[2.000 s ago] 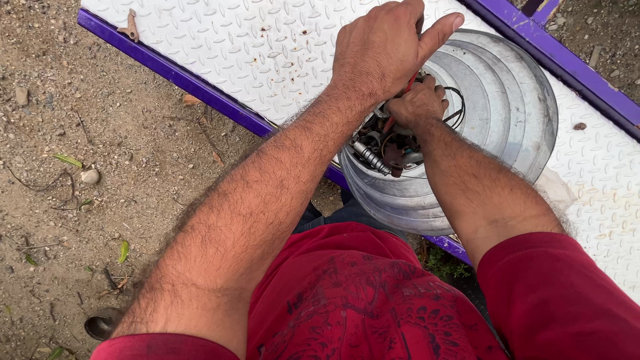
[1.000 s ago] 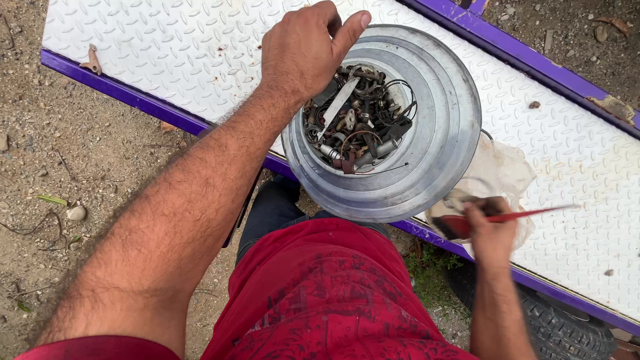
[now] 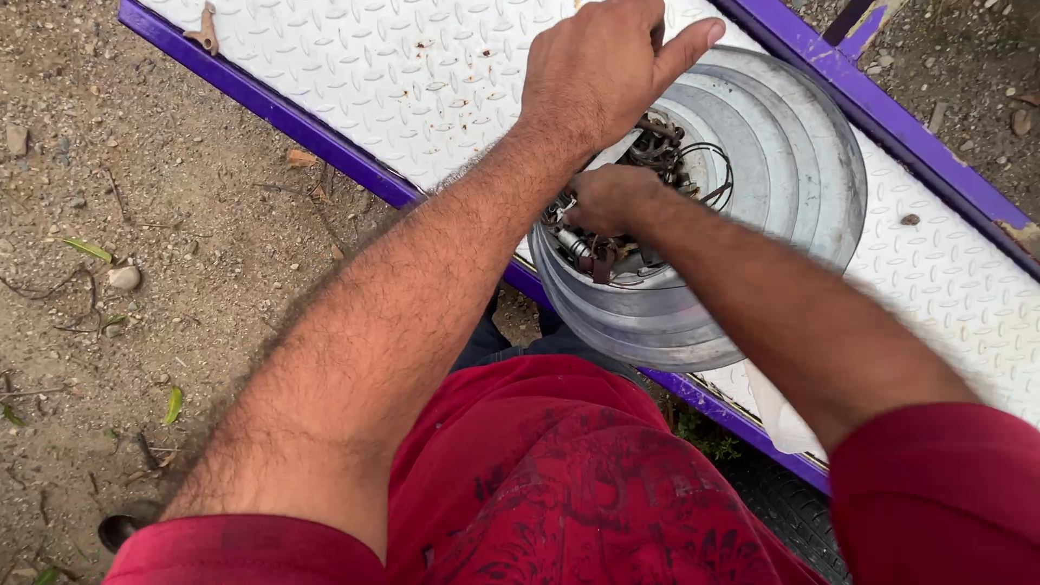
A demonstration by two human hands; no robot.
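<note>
A ribbed round galvanized metal container point(image 3: 780, 162) lies on a white diamond-plate surface, with small metal parts and wires point(image 3: 650, 154) heaped in its round opening. My left hand point(image 3: 597, 69) is at the far-left edge of the container, thumb pointing right; its fingers are mostly hidden, so its grip cannot be told. Inside the opening, my right hand point(image 3: 613, 199) reaches among the parts, fingertips down and partly hidden. Whether it pinches anything cannot be seen. Just in front of it is a silvery cylindrical part point(image 3: 574, 244).
The diamond-plate surface point(image 3: 390, 81) has a purple metal frame point(image 3: 276, 110). A small rusty metal piece point(image 3: 206, 31) lies at its far-left corner. A pale cloth or plastic sheet point(image 3: 784, 414) hangs near the right forearm. Below the frame is a tire point(image 3: 780, 504); gritty ground is at left.
My right hand has moved from beside the container, where it held a red-handled tool, into the opening among the parts. The red tool no longer shows. The view has shifted.
</note>
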